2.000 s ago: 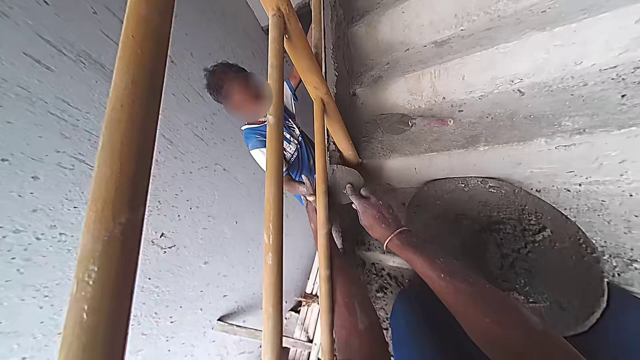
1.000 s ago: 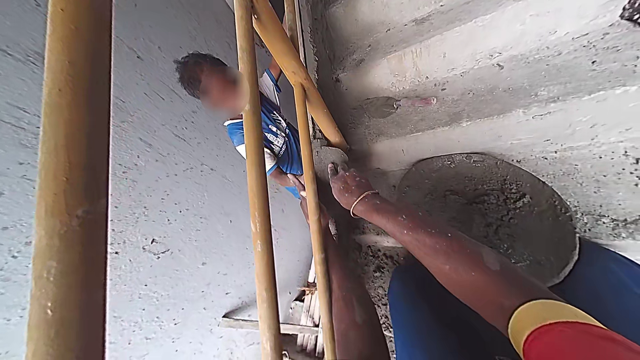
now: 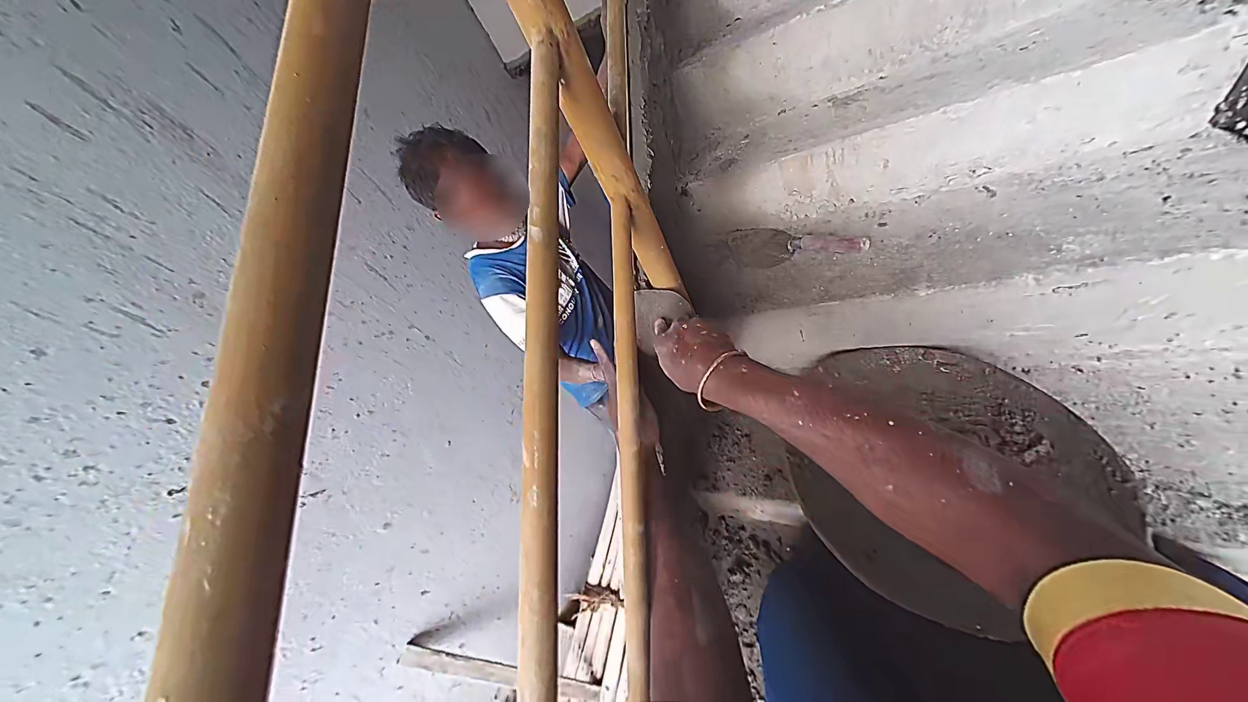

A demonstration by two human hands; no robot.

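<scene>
My right hand, with a band at its wrist, grips a flat grey plate-like piece beside the lower end of the slanting yellow rail. My left hand is at the upright yellow bars, partly hidden by one; whether it holds anything is unclear. Under my right forearm lies a round, shallow pan with grey mortar-like material. A trowel with a worn reddish handle lies on a concrete step above and to the right of my right hand.
Yellow metal railing bars cross the view. Beyond them a person in a blue and white shirt is close to my left hand. A speckled grey wall fills the left. Concrete steps rise at right; bound wooden strips stand below.
My right hand stays at the railing with the flat piece, but its fingers now look more closed around it. My red sleeve with its yellow cuff has come into view since the earliest frame.
</scene>
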